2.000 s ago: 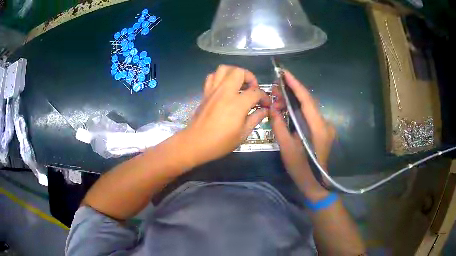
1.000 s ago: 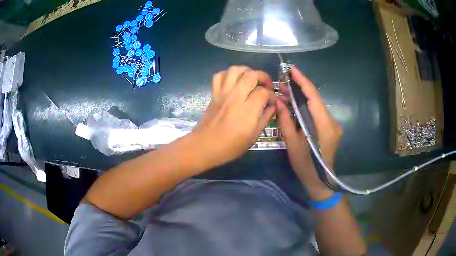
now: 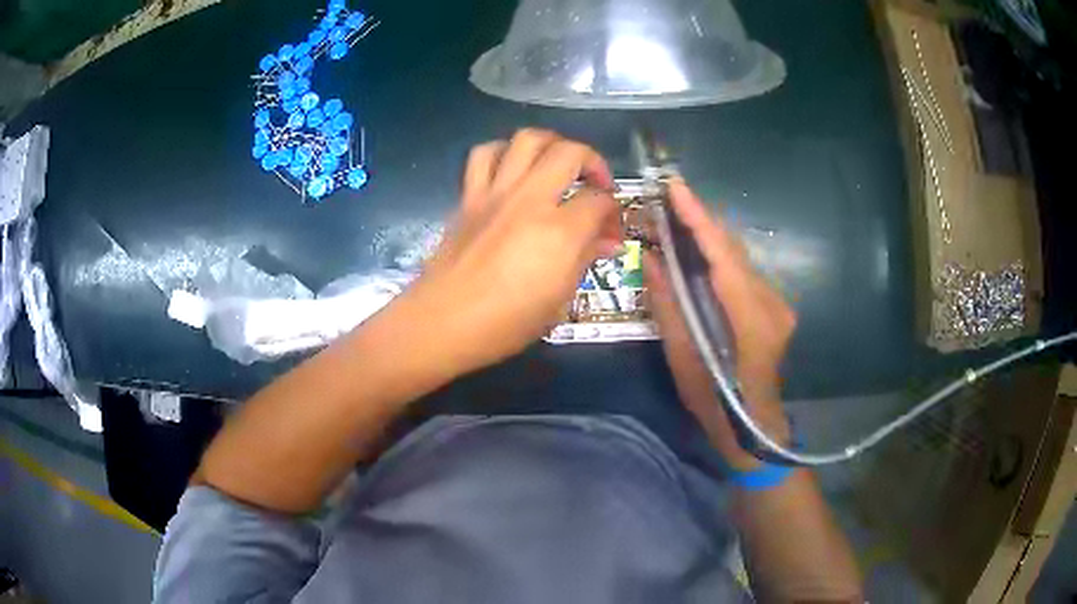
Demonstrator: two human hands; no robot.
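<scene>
The open white socket housing point(image 3: 605, 333) lies on the dark green mat in front of me, with green, yellow and brown parts showing inside. My left hand point(image 3: 508, 254) covers its left side, fingers bent together at its upper part; what the fingertips touch or pinch is hidden. My right hand point(image 3: 746, 316) holds the soldering iron point(image 3: 699, 283) at the housing's right side. The iron's blurred metal end points up and away, above the housing's top edge. A bagged white power cord point(image 3: 289, 325) lies left, partly behind my left forearm.
A clear fume hood point(image 3: 626, 59) stands beyond the housing. Loose blue discs point(image 3: 305, 118) with wire legs lie at upper left. A cardboard tray point(image 3: 971, 254) with silvery pieces is at right. White units point(image 3: 21, 177) lie at the left edge. The iron's pale cord point(image 3: 903, 413) trails right.
My hands have moved apart, showing more of the housing's coloured inside. The right hand and iron have shifted slightly left; the iron is still held.
</scene>
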